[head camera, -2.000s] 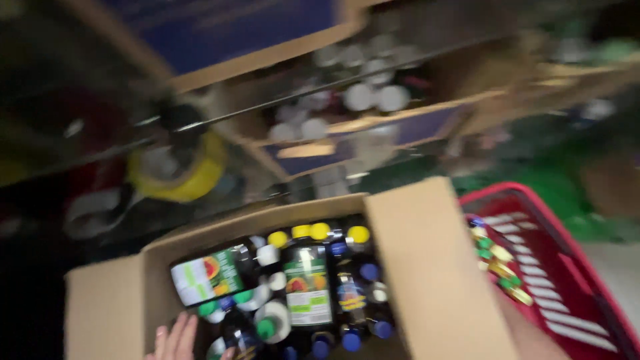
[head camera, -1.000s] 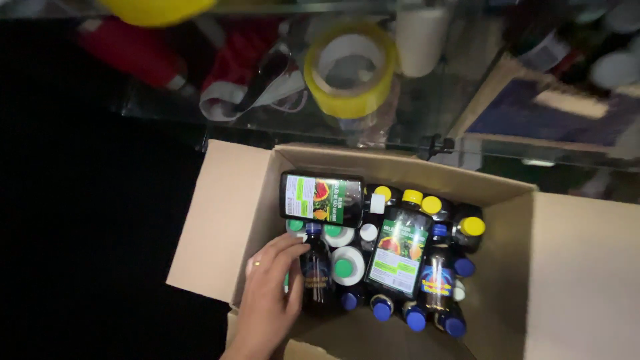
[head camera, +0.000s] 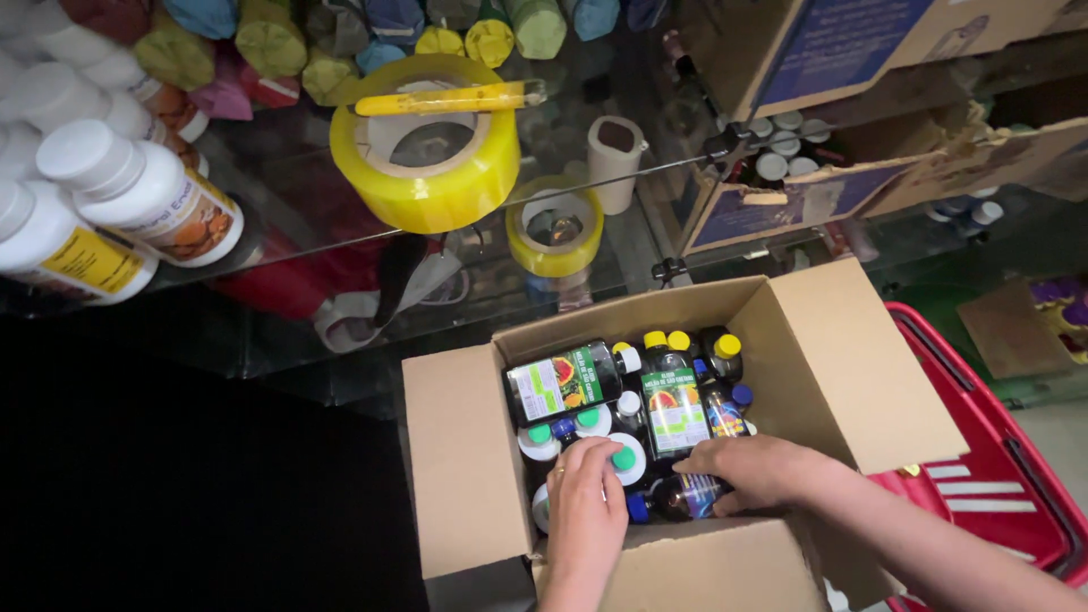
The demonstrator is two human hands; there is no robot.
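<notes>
An open cardboard box (head camera: 459, 459) holds several dark bottles with yellow, blue, white and green caps. My left hand (head camera: 586, 493) reaches in at the near left, its fingers over the bottles beside a green cap (head camera: 623, 458); whether it grips one is hidden. My right hand (head camera: 748, 472) comes in from the right, thumb and fingers around the base end of a dark blue-capped bottle (head camera: 690, 497) lying on its side near the front wall. A dark bottle with a green fruit label (head camera: 557, 384) lies across the back left; a similar one (head camera: 673, 408) lies in the middle.
Behind the box are glass shelves with a large roll of yellow tape (head camera: 425, 187), a yellow cutter (head camera: 442, 99) on it, a smaller tape roll (head camera: 555, 246) and white supplement bottles (head camera: 161, 195). A red plastic basket (head camera: 1011, 476) stands at the right. Opened cartons (head camera: 799, 200) sit on the shelves behind.
My right hand has come into the box and is now at a blue-capped bottle lying at the front. My left hand stays over the left part of the bottles. The view has shifted.
</notes>
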